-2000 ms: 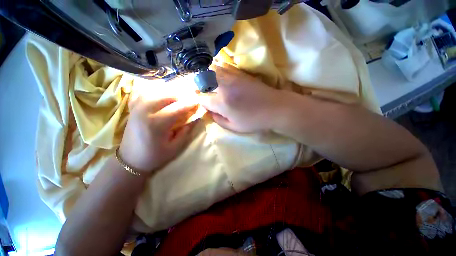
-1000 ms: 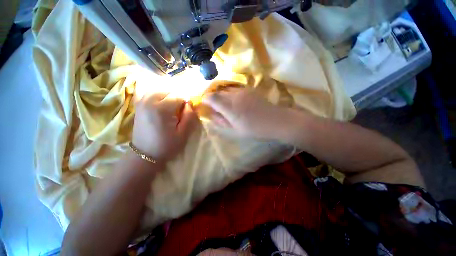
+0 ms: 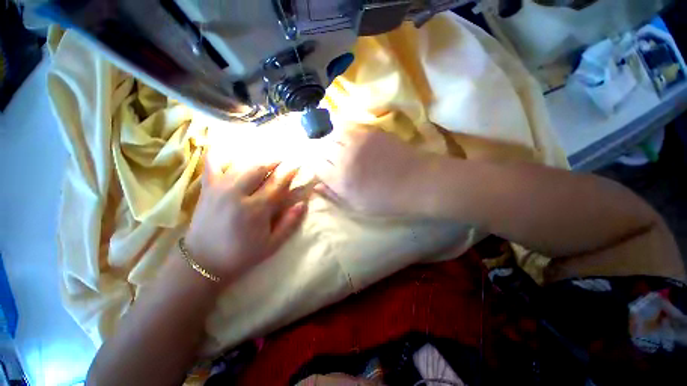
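Pale yellow fabric lies in folds under the sewing machine head and over the wearer's lap. My left hand rests on the fabric left of the needle area, palm down with its fingers spread. My right hand is on the fabric to the right, below the dark grey knob; it is blurred, and its fingertips are lost in bright glare. The needle and presser foot are hidden in the glare. Deeper yellow folds lie left of my left hand.
The white table shows at the left. At the right table edge, crumpled white material lies beside a small tray. The machine head overhangs both hands. Red cloth and a dark floral sleeve are near the body.
My left hand has gone from bunched fingers near the glare to spread fingers lower on the fabric. My right hand remains beside the needle area. The camera view has shifted slightly.
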